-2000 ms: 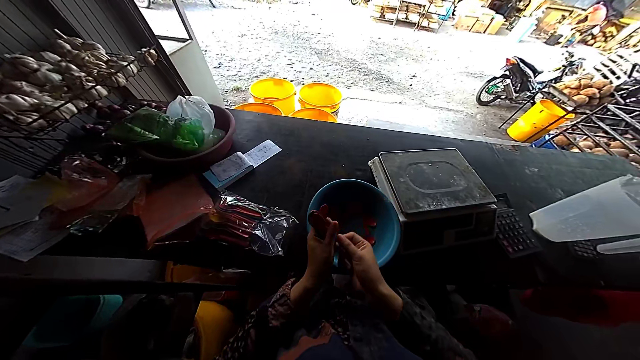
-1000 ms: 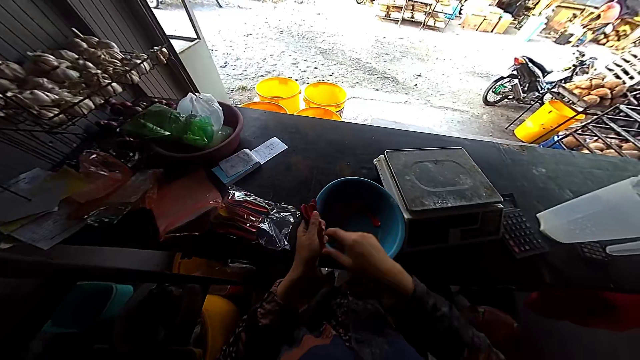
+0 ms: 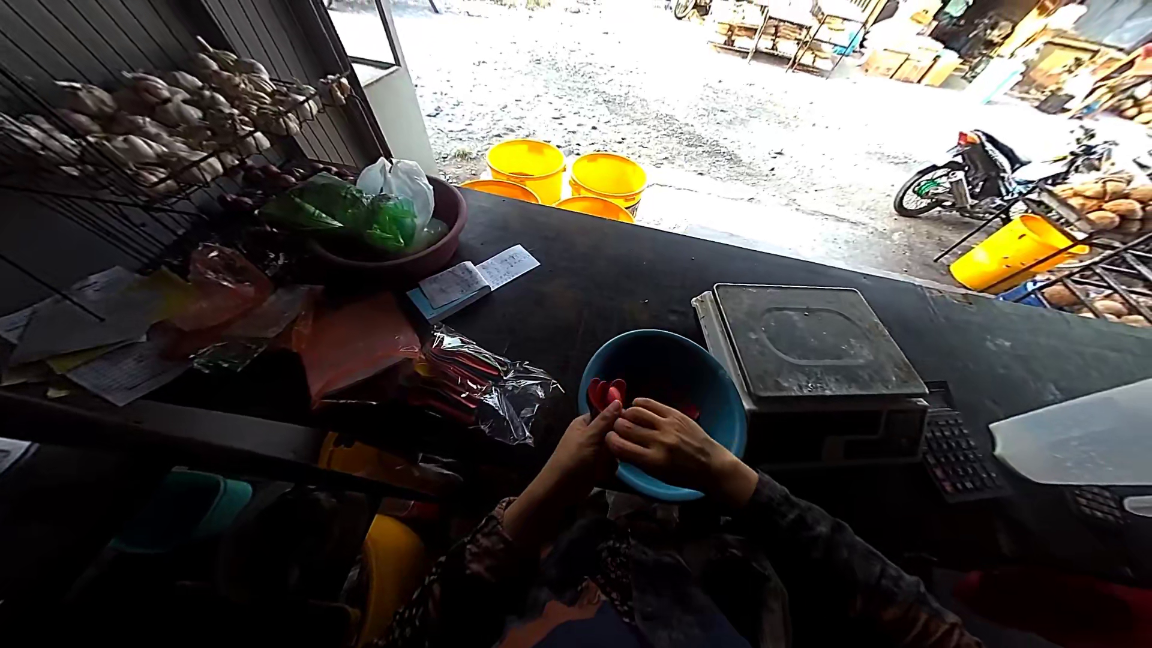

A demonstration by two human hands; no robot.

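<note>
My left hand (image 3: 587, 447) is closed on several small red items (image 3: 606, 394), perhaps plastic spoons, whose rounded ends stick up above the fingers. Against it, my right hand (image 3: 661, 441) has its fingers bent at the lower part of the same bunch; whether it grips anything is hidden. Both hands are over the near left part of a blue plastic bowl (image 3: 720, 396), where more red pieces lie in shadow. Left of the bowl is a clear plastic packet (image 3: 477, 382) with red items in it.
A weighing scale (image 3: 814, 342) stands right of the bowl, beside a calculator (image 3: 961, 454) and a translucent plastic container (image 3: 1080, 432). To the left are an open notebook (image 3: 459, 286), a reddish plastic bag (image 3: 355, 346) and a dark red basin (image 3: 450, 225) holding plastic bags. Garlic (image 3: 171, 117) fills a wire rack.
My right hand was lower and farther from the red tips one second ago; now its fingers are up against my left hand. More red rounded ends show fanned out above my left hand.
</note>
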